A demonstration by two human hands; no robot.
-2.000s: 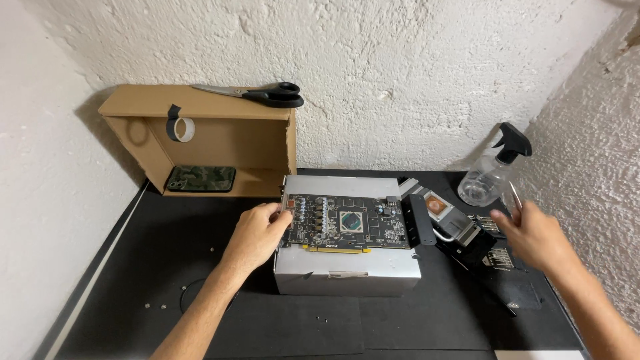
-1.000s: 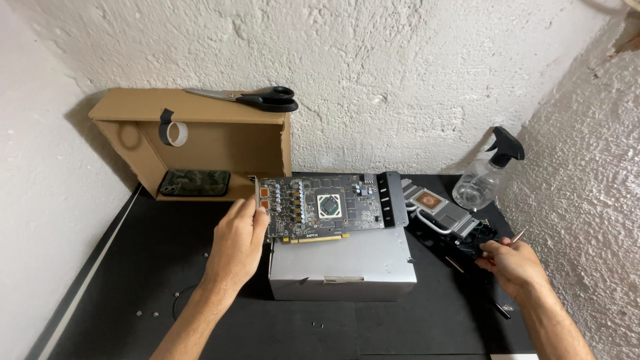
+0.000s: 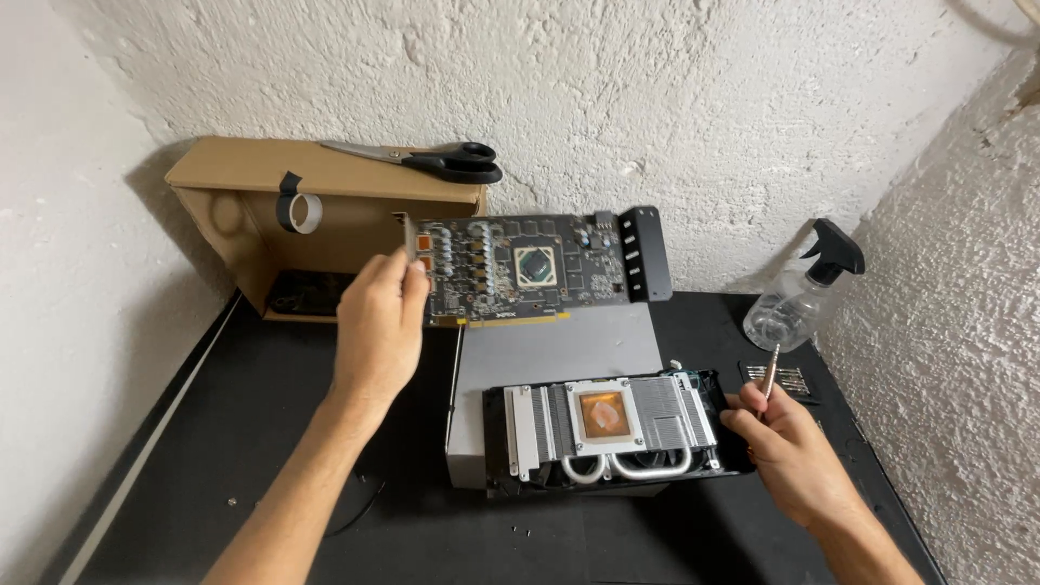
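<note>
My left hand [image 3: 380, 325] grips the bracket end of a bare graphics card circuit board [image 3: 597, 268], held raised above the back of a grey box [image 3: 561, 341] with its chip side showing. My right hand [image 3: 784, 443] holds the right end of the card's cooler [image 3: 662, 414], with its fins, bent heat pipes and copper contact plate facing up. Grey residue marks the copper. The cooler is over the front of the box, below and apart from the board. A thin metal tool [image 3: 769, 370], perhaps tweezers, sticks up between my right fingers.
An open cardboard box [image 3: 325, 166] stands at the back left, with scissors [image 3: 439, 161] on top, a tape roll [image 3: 302, 213] hanging from it and a dark object inside. A clear spray bottle [image 3: 784, 305] and small driver bits [image 3: 784, 380] are at right. Small screws [image 3: 521, 531] lie in front.
My left hand has lifted the board from the grey box. My right hand has taken hold of the cooler, which lay right of the box, and brought it left over the box's front.
</note>
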